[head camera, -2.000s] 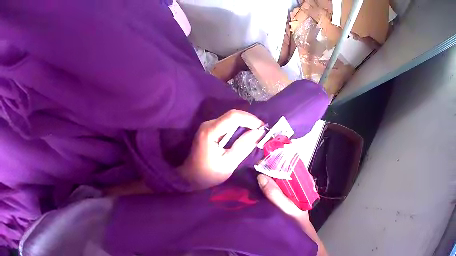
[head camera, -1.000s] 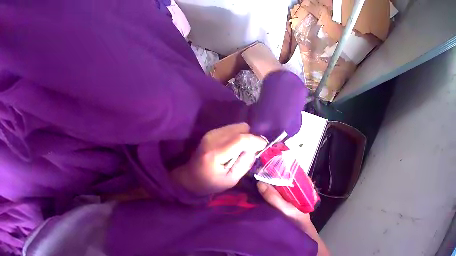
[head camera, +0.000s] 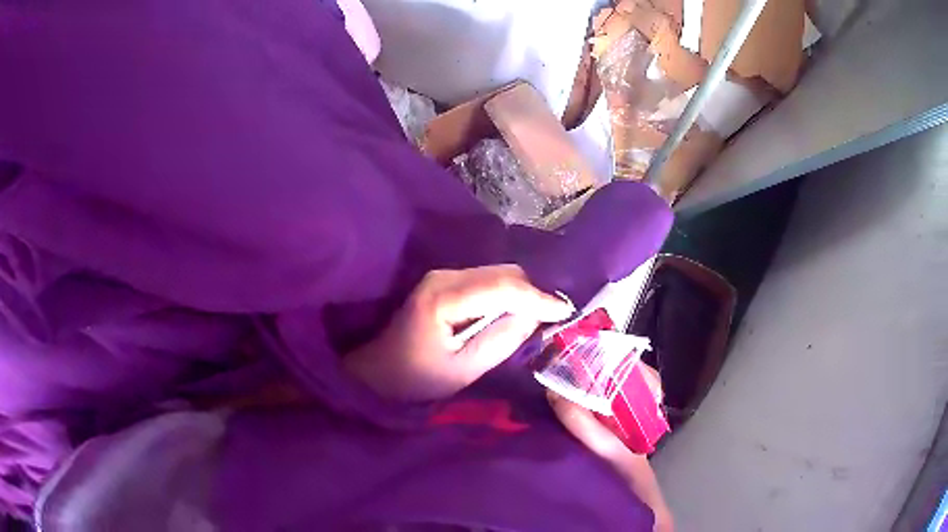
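Note:
My right hand (head camera: 603, 431) is shut around a red-pink tagging gun (head camera: 636, 416), with a fan of fine white tag pins (head camera: 598, 369) on its top side. My left hand (head camera: 463, 327) is beside the gun's front end, its fingertips closed on purple cloth of a garment (head camera: 613, 234). The garment's narrow rounded part sticks out beyond the fingers. A thin white edge, perhaps a tag, shows between the left fingertips and the gun. The gun's tip is partly hidden.
Purple garments (head camera: 208, 135) fill the left side. Behind are an open cardboard box (head camera: 535, 135) with clear plastic, torn cardboard (head camera: 759, 42) and a slanting metal pole (head camera: 712, 83). A dark open bin (head camera: 691, 322) is right of the gun, beside a grey wall (head camera: 832, 353).
The garment's narrow part swung up and left, then back right and down. The gun has tilted and moved slightly down. The white tag seen at the left fingertips now shows only as a thin edge.

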